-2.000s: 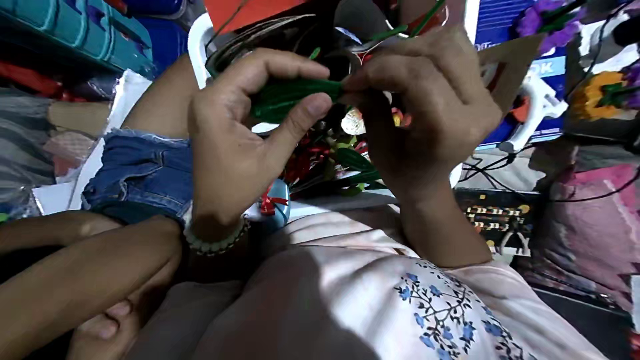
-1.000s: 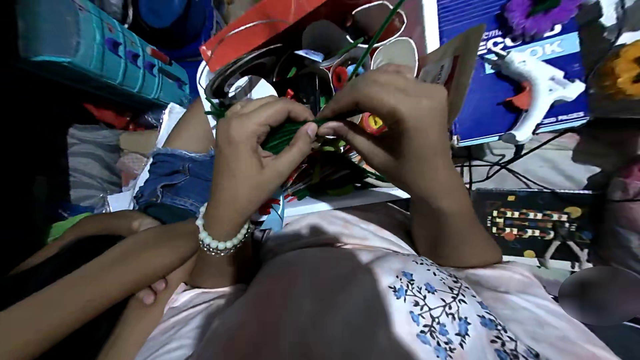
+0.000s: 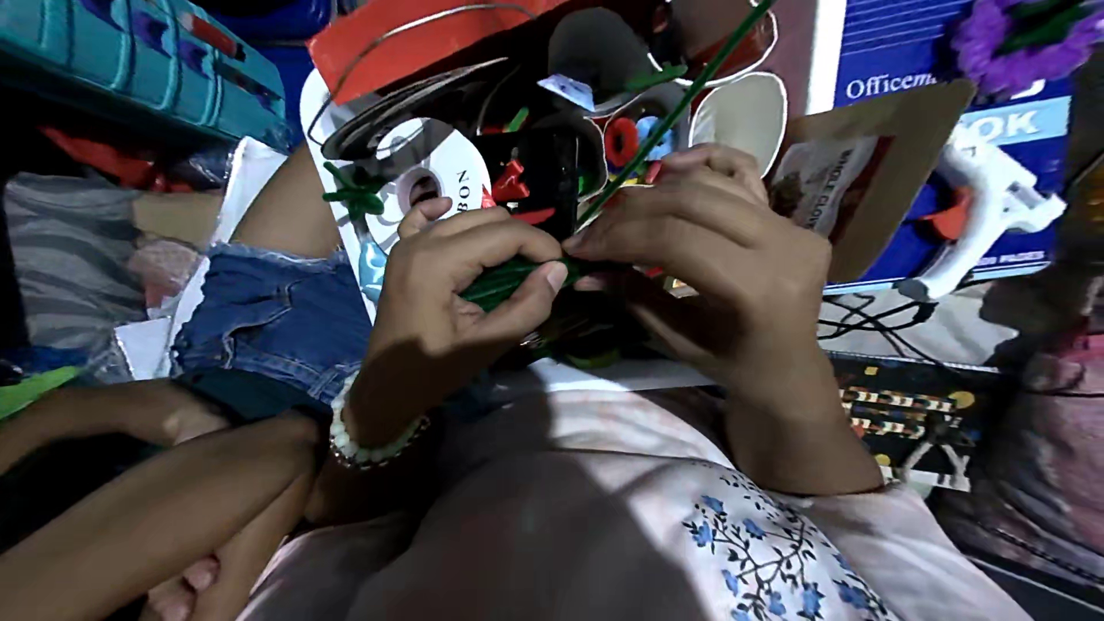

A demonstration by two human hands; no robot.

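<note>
My left hand (image 3: 470, 285) pinches a bundle of green fuzzy stems, seemingly pipe cleaners (image 3: 504, 283), between thumb and fingers. Against it, my right hand (image 3: 707, 250) is closed at the bundle's right end, its fingertips meeting those of my left hand. A long green stem (image 3: 681, 103) slants up and right from between the hands. Behind them is a white tray (image 3: 323, 112) with a white ribbon spool (image 3: 453, 159), a green pipe-cleaner shape (image 3: 354, 191) and several round containers (image 3: 742, 108). The lower end of the long stem is hidden by my fingers.
A white glue gun (image 3: 983, 207) lies on a blue notebook box (image 3: 906, 43) at right, by a cardboard piece (image 3: 914, 181) and a purple fuzzy flower (image 3: 1026, 43). Black cables (image 3: 880, 319) run below. Another person's arms (image 3: 172, 509) rest at left, near a teal case (image 3: 147, 69).
Both hands stay together on the green bundle. The long stem stands out more plainly above my right hand than two seconds ago. The view has shifted somewhat.
</note>
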